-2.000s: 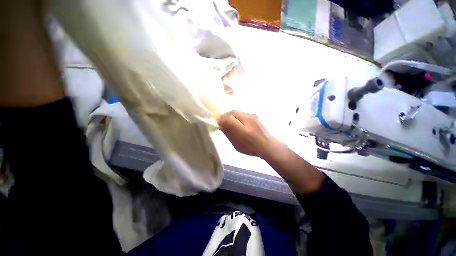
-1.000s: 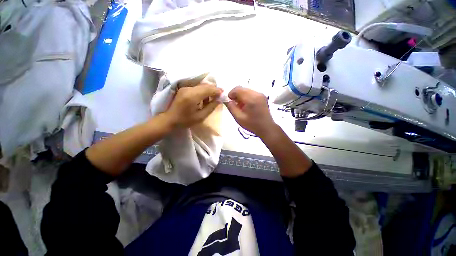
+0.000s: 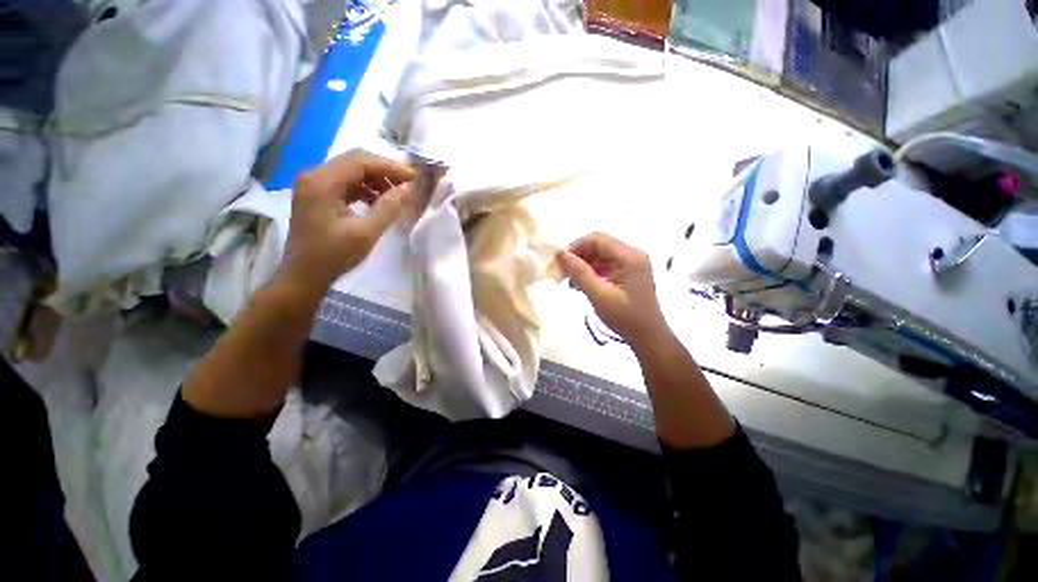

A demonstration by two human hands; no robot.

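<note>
An off-white cloth garment [image 3: 455,307] lies on the white table left of the sewing machine and hangs over its front edge. A yellowish cloth piece [image 3: 509,256] shows in its opening. My left hand [image 3: 347,210] is at the garment's upper left, with thumb and forefinger close together at its edge; whether it pinches cloth is unclear. My right hand [image 3: 615,282] pinches the edge of the yellowish piece at the right. The white sewing machine head [image 3: 774,227] with a blue stripe stands right of my right hand. No cloth is seen under its presser foot [image 3: 741,332].
A large heap of off-white cloth [image 3: 171,148] is at the left, beside a blue strip [image 3: 330,108]. Orange [image 3: 628,16] and green [image 3: 711,40] flat items lie at the back. The table's grey ruler-marked edge [image 3: 598,398] runs along the front.
My hands came together at the cloth a second ago and are now apart, the left one further left. The garment is spread wider and shows more of the yellowish piece. The view has shifted.
</note>
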